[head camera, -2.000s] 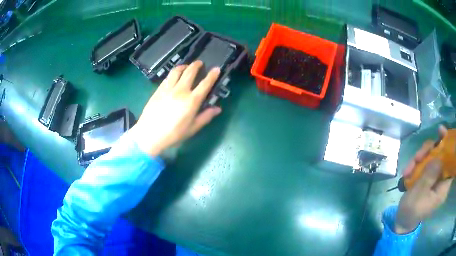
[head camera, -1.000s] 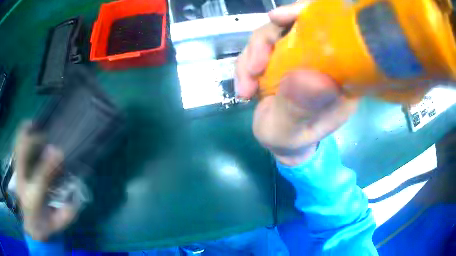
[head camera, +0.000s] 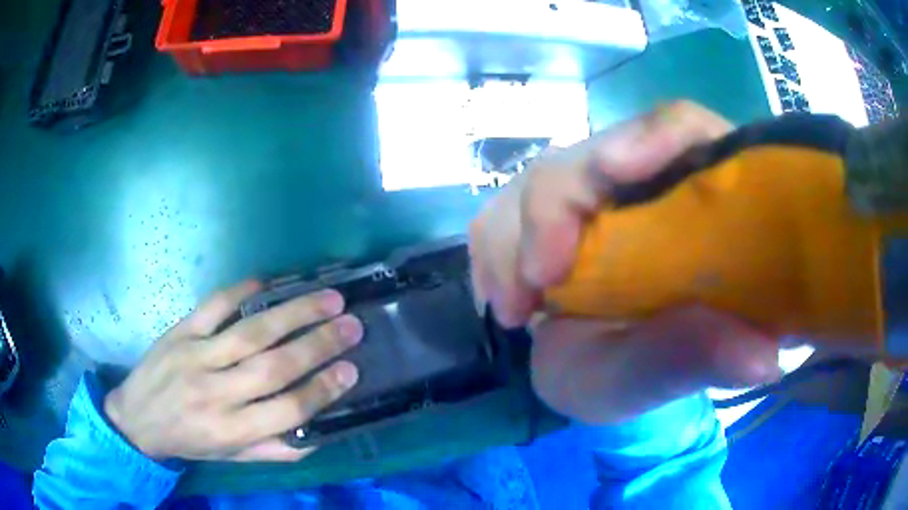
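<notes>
A black rectangular housing with a smooth grey centre panel lies on the green mat near the front edge. My left hand lies over its left end, fingertips on the panel and thumb along the near edge. My right hand grips the orange electric screwdriver above the housing's right end. The screwdriver's bit is hidden behind my fingers, so I cannot tell whether it touches the housing.
The white feeder stands behind the housing. An orange-red bin of dark pieces is at the back left, with another black housing farther left. A sheet with black marks and clear plastic are at the back right.
The view has shifted. My left hand has brought the housing from the left to in front of me and laid it down. My right hand with the screwdriver is now over its right end.
</notes>
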